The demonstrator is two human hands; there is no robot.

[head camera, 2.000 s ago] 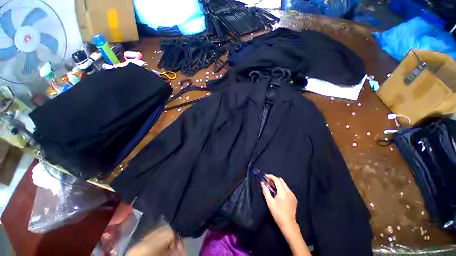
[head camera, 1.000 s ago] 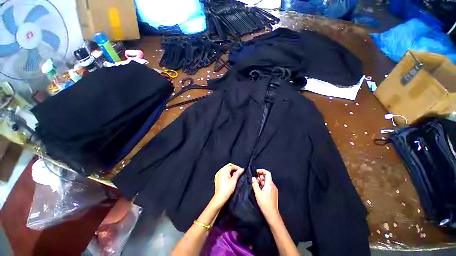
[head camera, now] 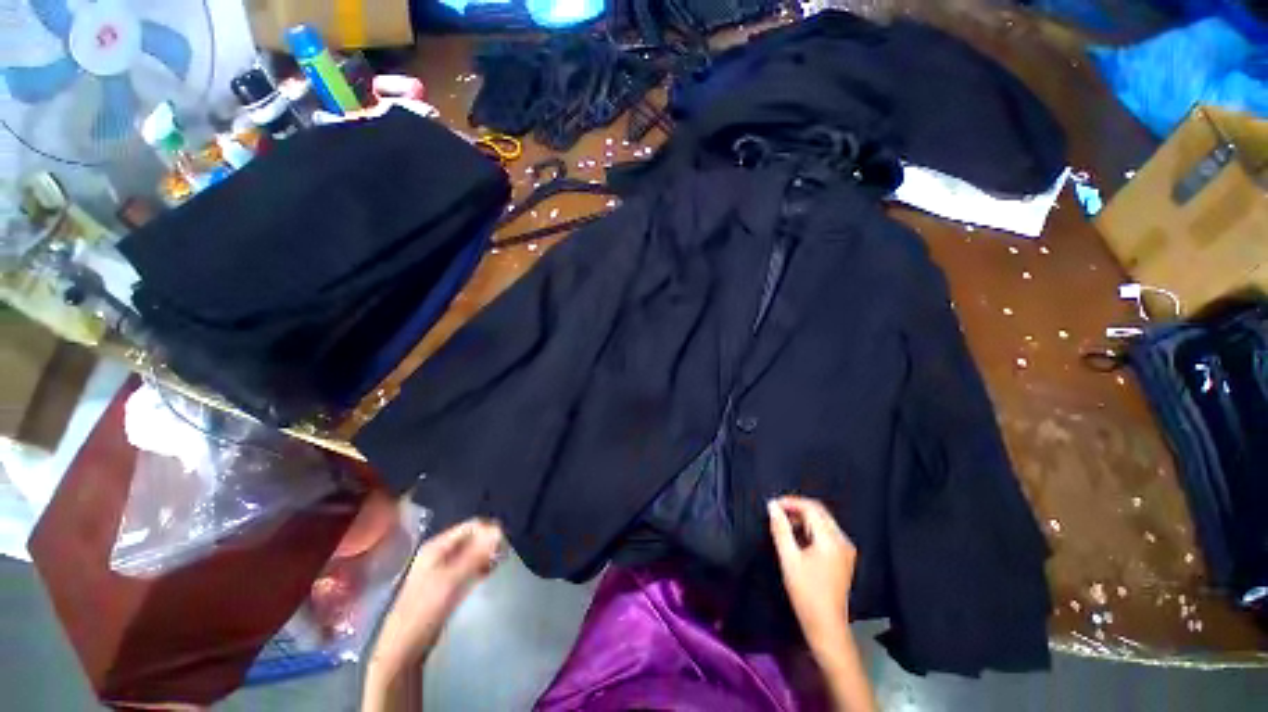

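Note:
A black jacket (head camera: 834, 348) lies spread on the brown table, collar away from me, with its front edges parting below a small dark button (head camera: 747, 423). Darker lining shows in the gap. Hanger hooks (head camera: 793, 146) cluster at the collar. My left hand (head camera: 442, 577) is off the jacket, just beyond its lower left edge, fingers curled together; whether it holds something small I cannot tell. My right hand (head camera: 816, 556) is over the lower right front, thumb and fingers slightly apart, with nothing visible in it.
Folded black garments (head camera: 320, 251) lie at left, with yellow-orange loops (head camera: 498, 146) beyond. A black garment heap (head camera: 890, 98) lies past the collar on a white sheet (head camera: 980, 202). An open cardboard box (head camera: 1189, 209) and a dark stack (head camera: 1210, 417) are at right. Clear plastic (head camera: 230, 487) lies lower left.
Both hands have left the front edge; my left hand moved left off the jacket, my right hand moved right. The button now shows. The whole view has shifted.

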